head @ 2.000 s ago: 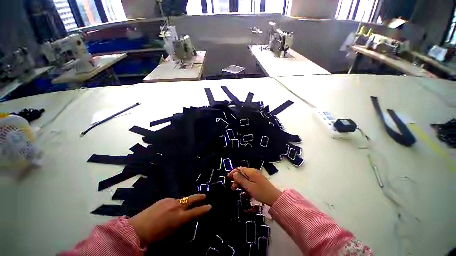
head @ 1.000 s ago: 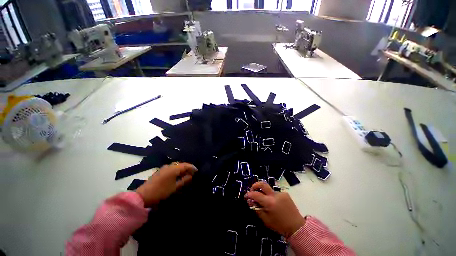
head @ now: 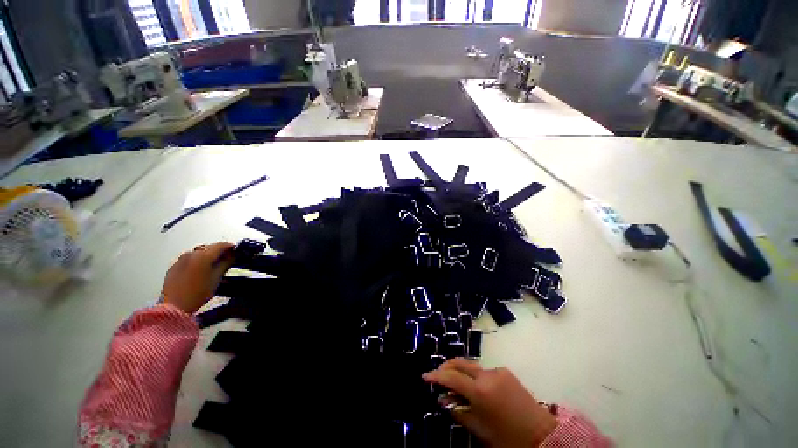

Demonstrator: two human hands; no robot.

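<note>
A large heap of black webbing straps point(head: 324, 324) with shiny rectangular rings, mostly on its right side, lies in front of me. My left hand point(head: 197, 276) is at the heap's left edge, its fingers closed on the end of a black strap point(head: 249, 252). My right hand point(head: 486, 398) is over the heap's lower right, fingers curled together around a small metal tool, of which only a bit shows near the fingers point(head: 451, 402); the tool is mostly hidden. Whether this hand also touches a strap is not clear.
On the white tabletop point(head: 604, 350) are a small fan point(head: 39, 232) at left, a thin cord point(head: 214, 203), a power strip point(head: 610, 219) with a black adapter point(head: 646, 236), a slim pale tool point(head: 702, 337) and a looped strap point(head: 742, 249) at right. Sewing machines stand beyond.
My left hand has moved left from the middle of the heap to its left edge and now holds a strap. My right hand is lower in the view. The camera view has shifted.
</note>
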